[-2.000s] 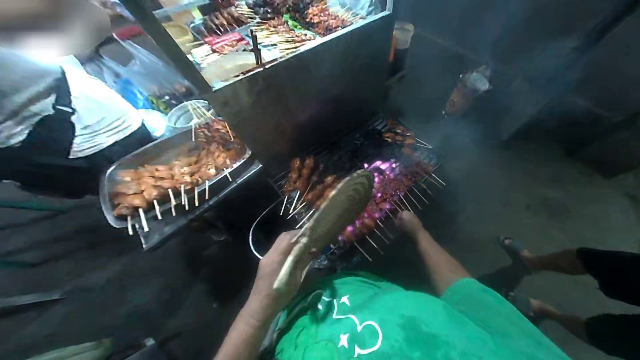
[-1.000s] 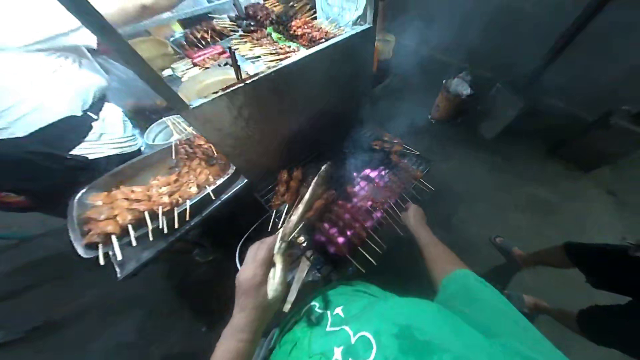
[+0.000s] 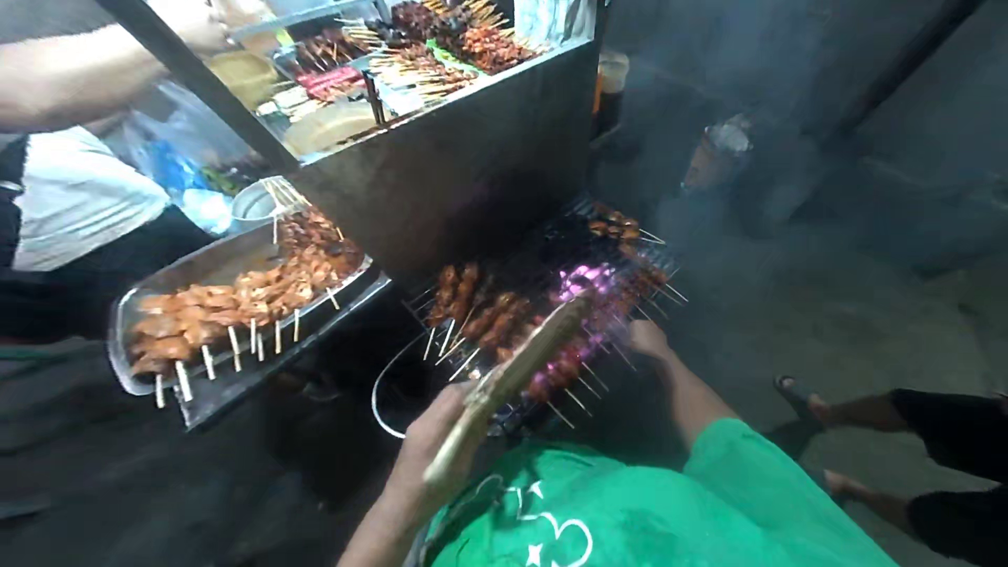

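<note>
My left hand is closed on a flat, pale hand fan, seen nearly edge-on over the near part of a smoking charcoal grill. Skewers of browned meat lie on the grate, with their sticks toward me. Bright pink-violet glow shows among the middle skewers. At the grill's right edge, beside the stick ends, is my right hand; smoke and blur hide its fingers, so whether it grips a stick does not show.
A metal tray of meat skewers stands left of the grill. Behind is a metal-framed display case holding more skewers. A person's arm reaches in at upper left. Another person's sandalled feet are at right. A container stands beyond the grill.
The fan in my left hand has changed its tilt, from showing its broad face, to upright, to slanting right over the skewers. At upper left, the other person's arm is now lower in view.
</note>
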